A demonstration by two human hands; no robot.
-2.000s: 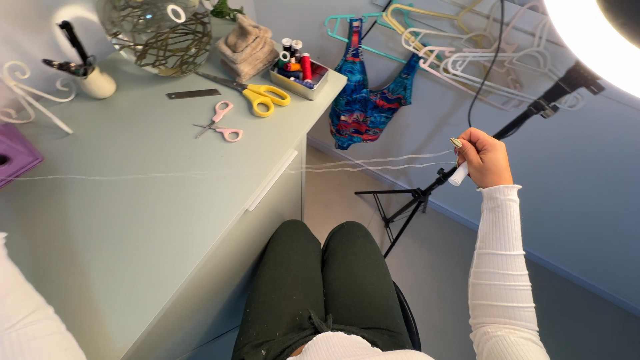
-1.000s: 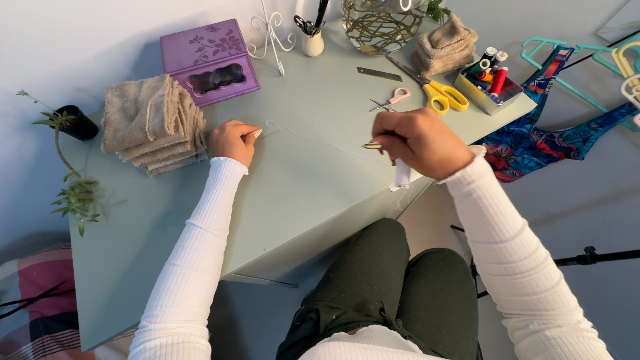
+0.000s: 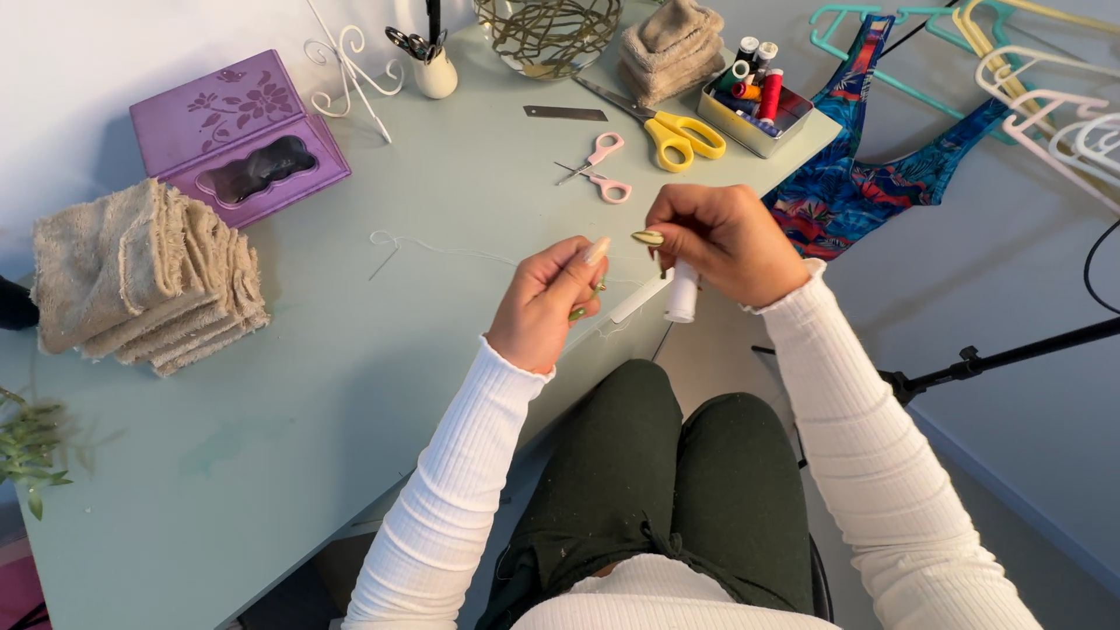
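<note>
My left hand [image 3: 556, 293] pinches white thread [image 3: 464, 252] between thumb and fingers, near the table's front edge. From it the thread runs left across the table to a sewing needle [image 3: 383, 264] lying on the surface. A short way to the right, my right hand [image 3: 717, 245] holds a spool of white thread [image 3: 681, 293], which hangs below its fingers. Loose thread dips between and below the hands. Behind them lie small pink-handled scissors [image 3: 610, 191], spread apart, and yellow-handled scissors [image 3: 674, 140], with a metal blade [image 3: 564, 114] farther left.
Folded beige cloths [image 3: 131, 271] and an open purple case [image 3: 236, 131] stand at the left. A tin of thread spools [image 3: 770, 140], more cloths [image 3: 669, 52], a glass bowl [image 3: 547, 44] and a white pot [image 3: 435, 74] line the back. Hangers [image 3: 1041, 96] and a patterned garment [image 3: 862, 184] are right.
My left hand has moved right, away from the folded cloths, and is now close to my right hand. The spool remains in my right hand.
</note>
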